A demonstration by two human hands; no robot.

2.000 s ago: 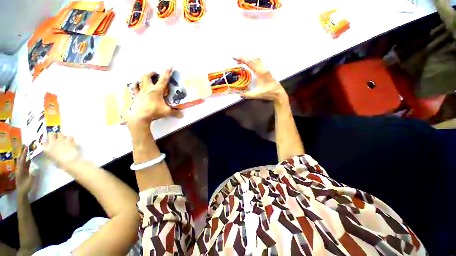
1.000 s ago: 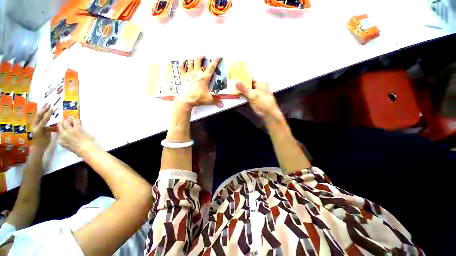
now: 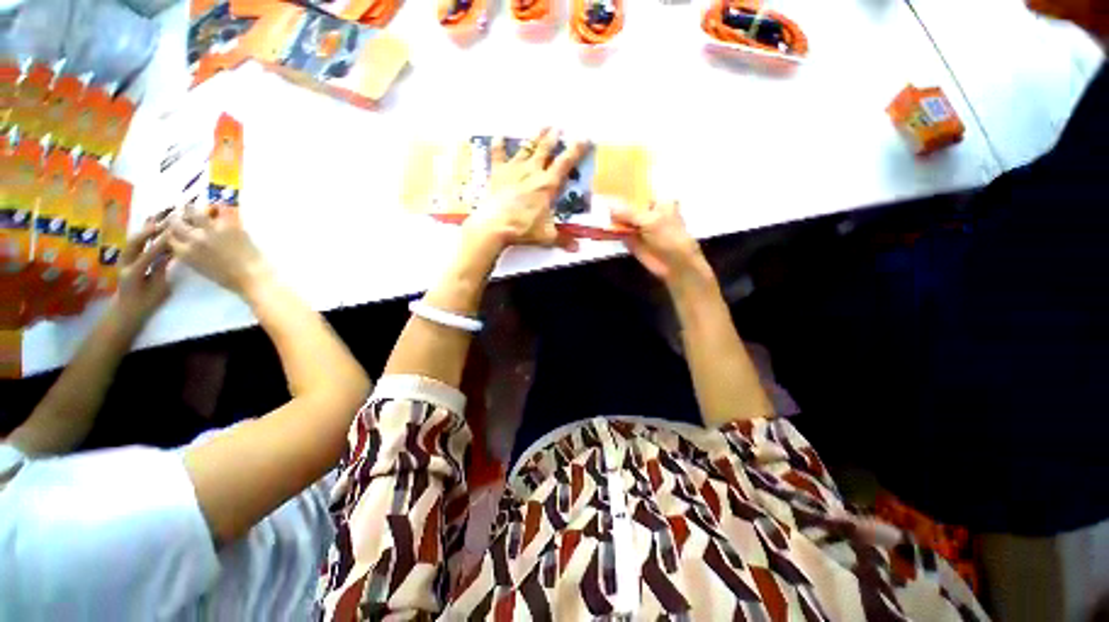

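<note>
An orange and dark grey retail carton (image 3: 581, 182) lies on the white table near its front edge, with pale yellow-orange flaps out at both ends. My left hand (image 3: 530, 194) lies on top of the carton's middle with fingers spread, the thumb at its front edge. My right hand (image 3: 660, 236) has its fingertips at the carton's right front corner, by the end flap. No coil shows at the carton; its inside is hidden.
Coiled orange cables (image 3: 754, 29) lie along the table's far side. Flat cartons (image 3: 322, 51) are at the far left. A small orange box (image 3: 925, 119) is at right. A neighbour's hands (image 3: 207, 246) work at left beside rows of narrow cartons (image 3: 61, 194). A dark-clothed person (image 3: 1009, 365) is at right.
The orange cable coil at the carton's right end two seconds ago is out of sight. My left hand stays on the carton; my right hand has moved to its corner. A dark-clothed person has appeared at right.
</note>
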